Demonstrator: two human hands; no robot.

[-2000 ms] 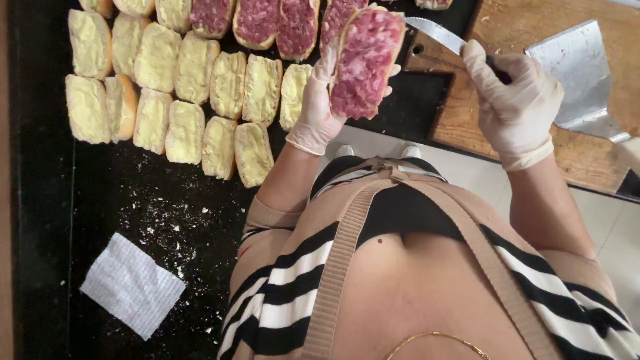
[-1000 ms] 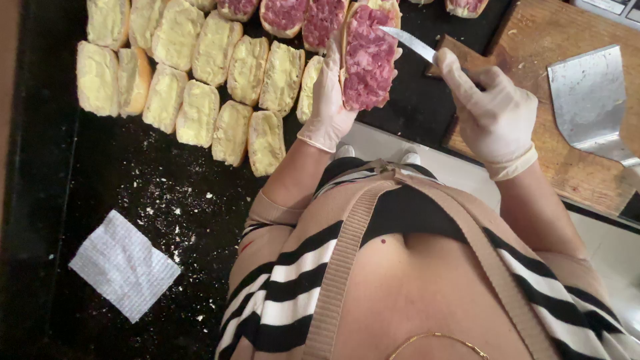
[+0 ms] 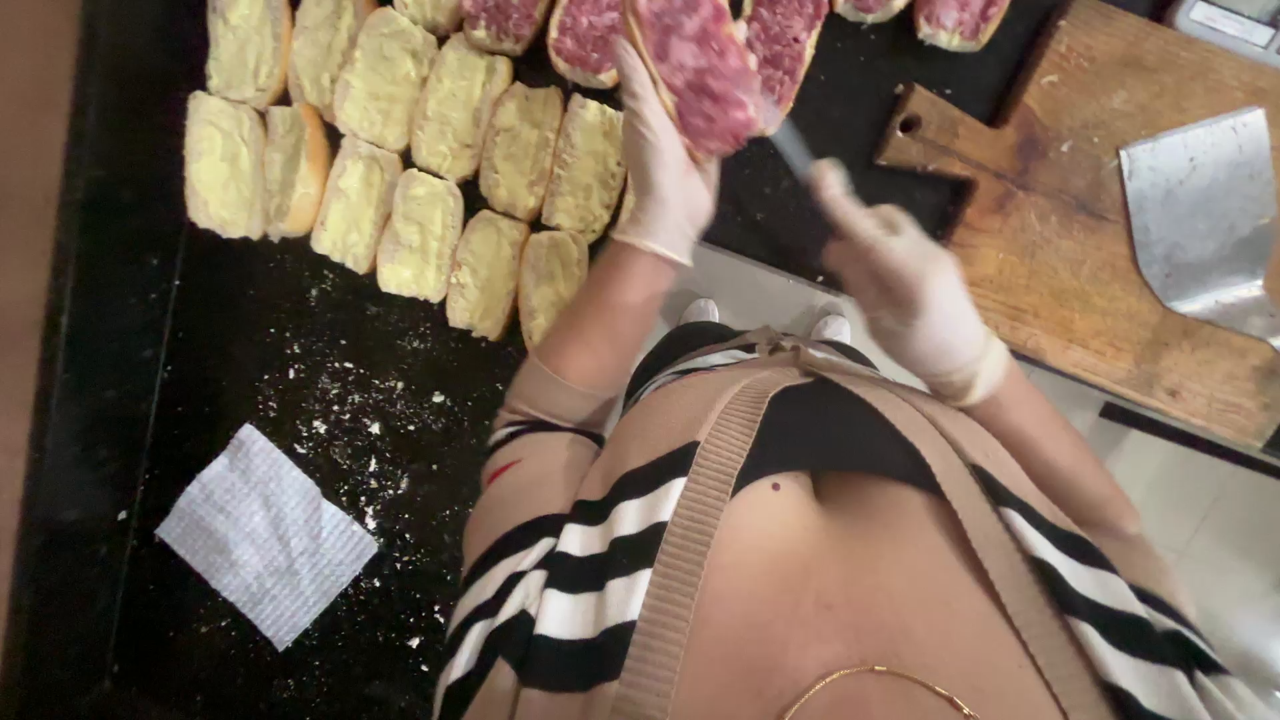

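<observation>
My left hand (image 3: 668, 165), in a pale glove, holds up a bread half spread with raw minced meat (image 3: 700, 75) at the top centre. A knife (image 3: 792, 148) is gripped in my gloved right hand (image 3: 895, 270), its blade against the lower right edge of the meat; the hand is blurred. Left of my left hand lie rows of bread halves with a pale yellow spread (image 3: 420, 235). Behind and beside the held piece are more meat-covered bread halves (image 3: 785, 50).
A wooden cutting board (image 3: 1070, 200) with a wide metal scraper (image 3: 1205, 215) lies at the right. A device (image 3: 1225, 30) is partly visible at the top right. On the black countertop (image 3: 220, 330), crumbs are scattered beside a white cloth or paper towel (image 3: 268, 535).
The knife has moved from the upper right side of the held piece down to its lower right edge. My right hand has come lower and closer to my left hand.
</observation>
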